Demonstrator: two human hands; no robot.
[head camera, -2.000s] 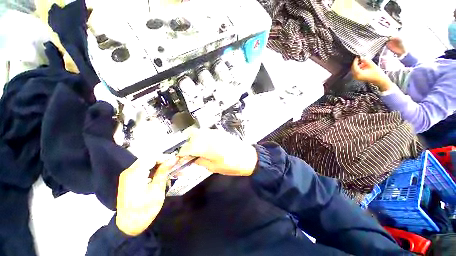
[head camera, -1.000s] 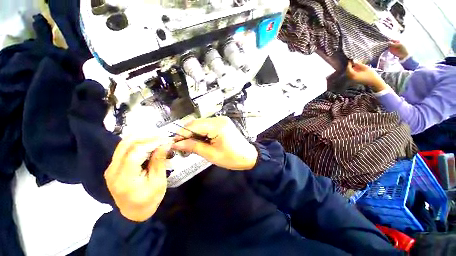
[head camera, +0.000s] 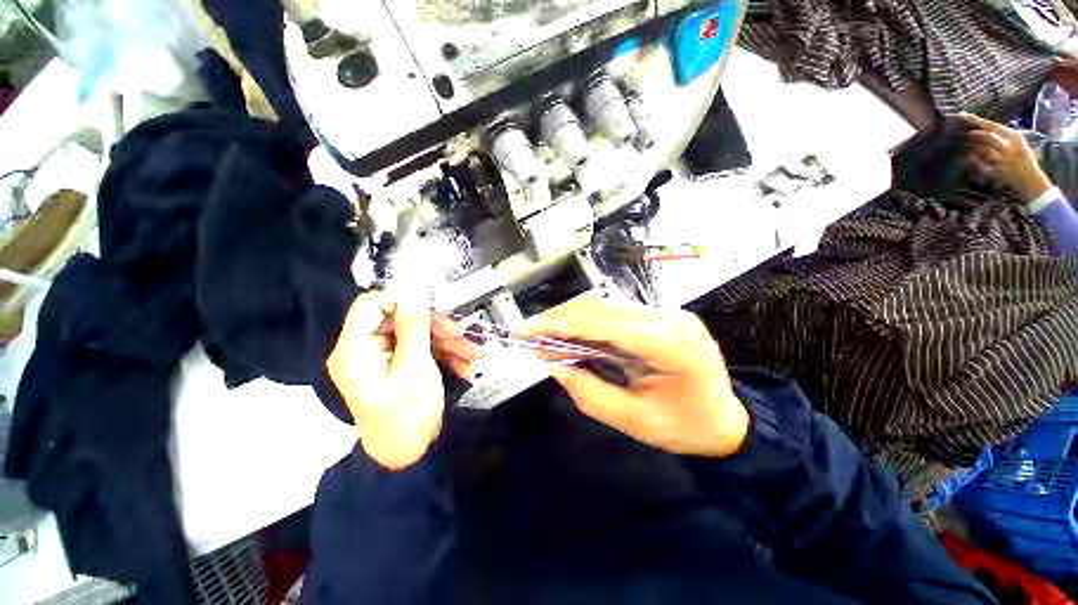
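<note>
My left hand (head camera: 390, 381) is in front of the overlock machine (head camera: 473, 59), its fingertips pinched together near the front edge. My right hand (head camera: 662, 376) is beside it and holds thin metal tweezers (head camera: 567, 349) pointing towards my left fingertips. Fine strands, too small to make out clearly, seem to run between the hands. Three pale grey tension knobs (head camera: 564, 130) stand on the machine's front. The dark needle area (head camera: 467, 201) shows above my hands. A dark gap in the metal is partly hidden behind my right hand.
Navy fabric (head camera: 260, 248) is heaped left on the white table (head camera: 254, 455). A dark thread tangle (head camera: 627, 242) lies right of the needle area. Striped fabric (head camera: 922, 319) is heaped right, beside another person's hand (head camera: 1005, 160). A blue crate (head camera: 1028, 485) is lower right, a grey basket (head camera: 231, 579) lower left.
The view has shifted, so the machine appears further right. My hands are a little further apart, and the tweezers now lie nearly level between them. The other person is now mostly out of view.
</note>
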